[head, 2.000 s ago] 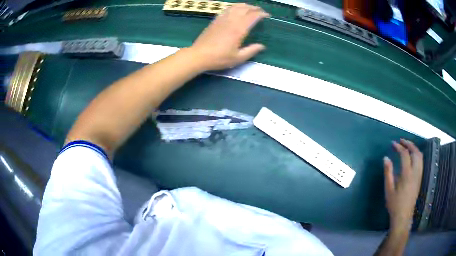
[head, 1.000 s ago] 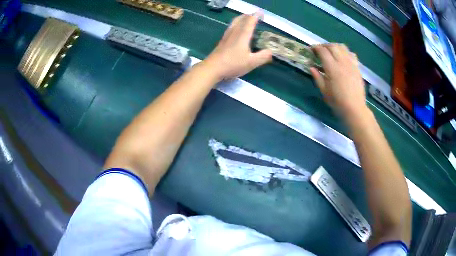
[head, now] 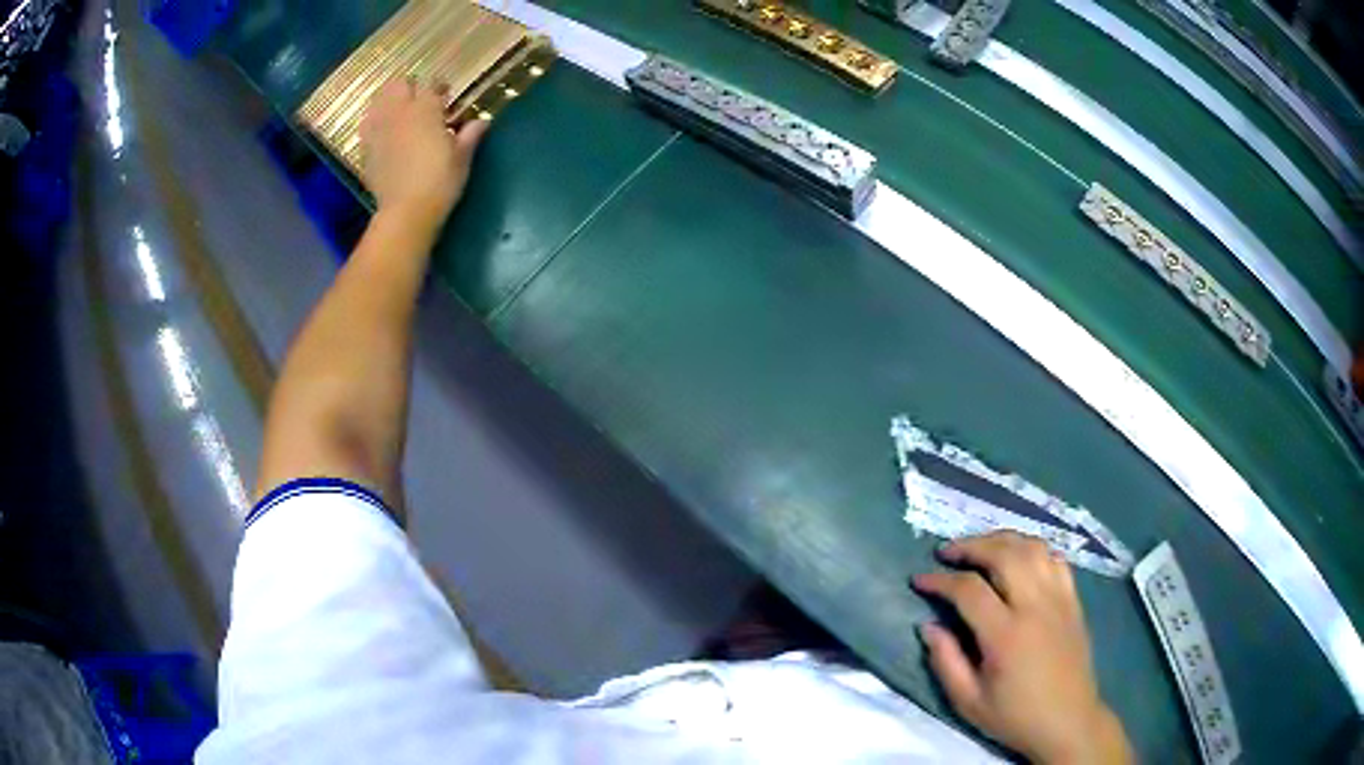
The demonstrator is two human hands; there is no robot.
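My left hand [head: 412, 150] is at the gold bar block [head: 426, 67] at the upper left, its fingers on the front right part of the block; whether it grips a bar is unclear. My right hand [head: 1017, 635] is low over the green mat, fingers spread and curved, with nothing seen in it. It is beside the worn tape patch [head: 957, 501]. A pale cover plate [head: 1189, 650] with small hole clusters lies just right of my right hand.
Stacked grey bars [head: 756, 127] lie on the white strip [head: 1017, 321]. Beyond lie a brass-coloured bar [head: 800, 38], a bar with gold seats [head: 1177, 272] and a small grey bar [head: 969, 30]. The bench edge curves above a grey floor [head: 554, 493].
Both hands have left the bar on the far green lane. My left hand has moved to the gold block, my right hand back near the tape patch. The view has swung left.
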